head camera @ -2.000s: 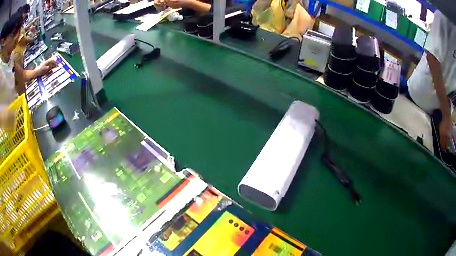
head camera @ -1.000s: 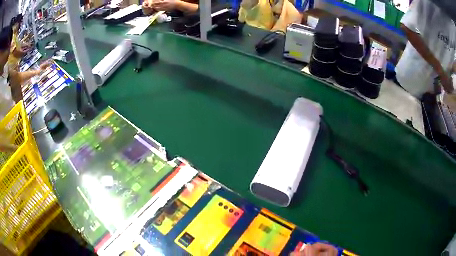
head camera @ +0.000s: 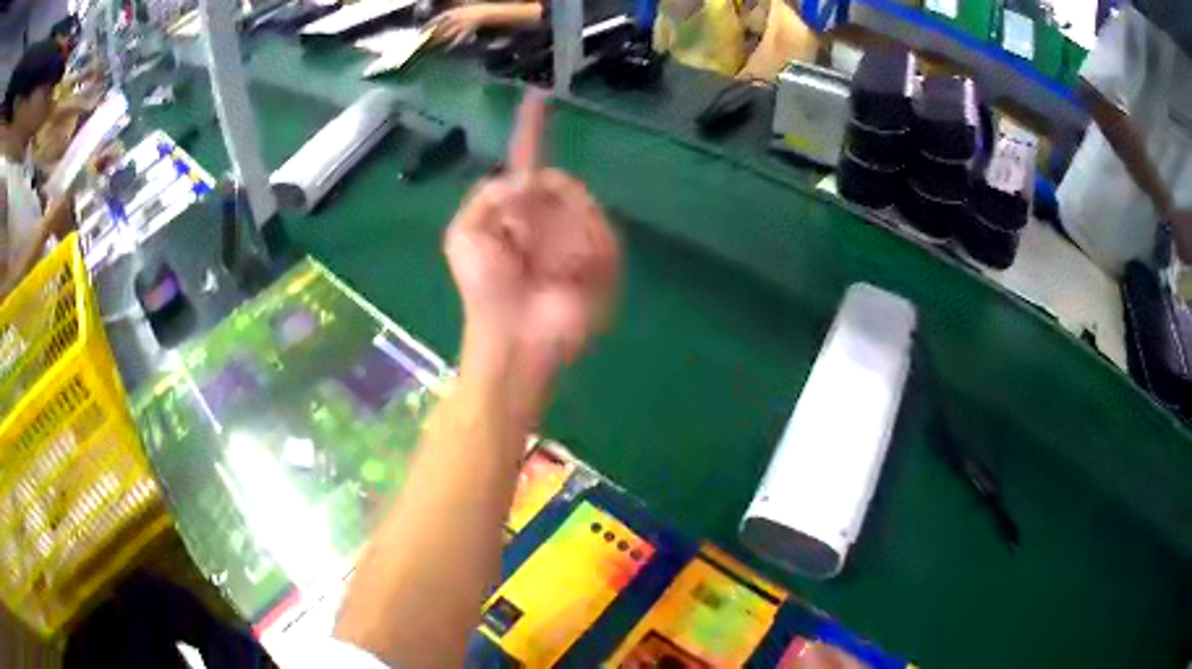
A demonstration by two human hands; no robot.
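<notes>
My left hand (head camera: 533, 255) is raised over the green conveyor, blurred, with one finger extended and the others curled. I see nothing held in it. Its forearm rises from the bottom edge across the printed mat. A white housing (head camera: 837, 431) lies slanted on the conveyor to its right, not touched, with its dark end towards me. A black power cord (head camera: 978, 484) lies to the right of the housing. A skin-toned patch shows at the bottom edge, right of centre; I cannot tell whether it is my right hand or print on the mat.
A second white housing (head camera: 333, 150) lies farther up the green conveyor (head camera: 654, 353). The printed mat (head camera: 575, 588) runs along the near edge. A yellow crate (head camera: 79, 457) stands at left. Black stacked parts (head camera: 941, 170) stand across the belt. Other people are at the left and far right.
My left hand has come into view over the conveyor. The near housing and its cord appear farther right in the picture. The far housing also appears shifted right.
</notes>
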